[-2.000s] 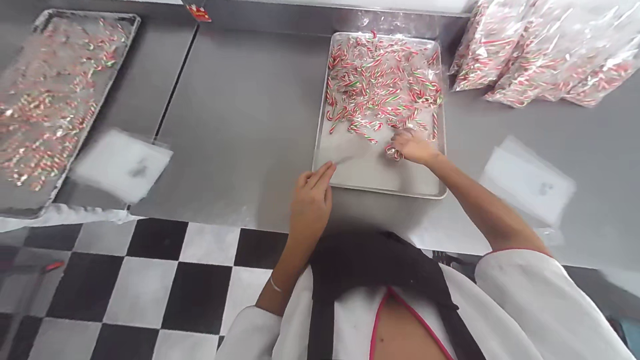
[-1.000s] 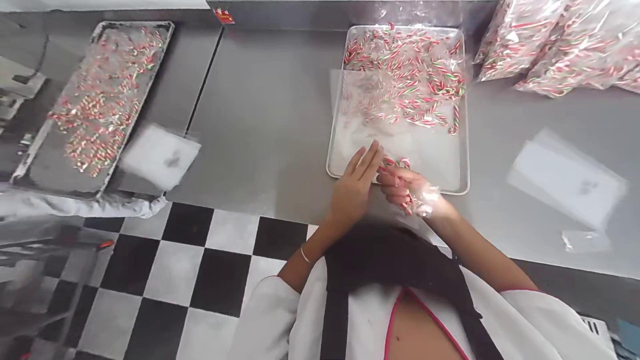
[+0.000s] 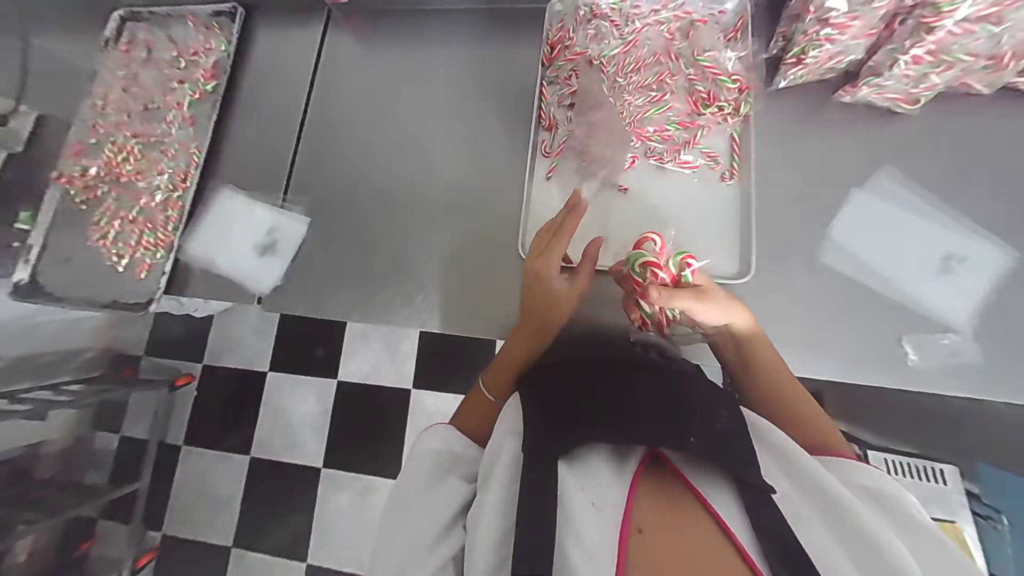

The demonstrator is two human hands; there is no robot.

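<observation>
My right hand (image 3: 692, 304) grips a bunch of red, white and green candy canes (image 3: 654, 276), hooks upward, over the near edge of the metal sheet tray (image 3: 680, 216). Clear wrap shows around and below the bunch. My left hand (image 3: 560, 260) is at the tray's near left edge, fingers apart. A clear plastic bag (image 3: 598, 132) extends beyond its fingertips over the tray; whether the fingers hold it, I cannot tell. Many small candy canes (image 3: 664, 72) lie loose across the far part of the tray.
Filled bags of candy canes (image 3: 936, 64) lie at the back right. Flat clear bags (image 3: 916, 248) and a small crumpled plastic piece (image 3: 940, 350) are on the steel table at right. At left are another tray (image 3: 68, 264) of candy canes and a stack of bags (image 3: 244, 238).
My right hand has come back from among the loose canes to the tray's near edge, where it now grips a bunch. A clear bag has appeared over the tray by my left hand.
</observation>
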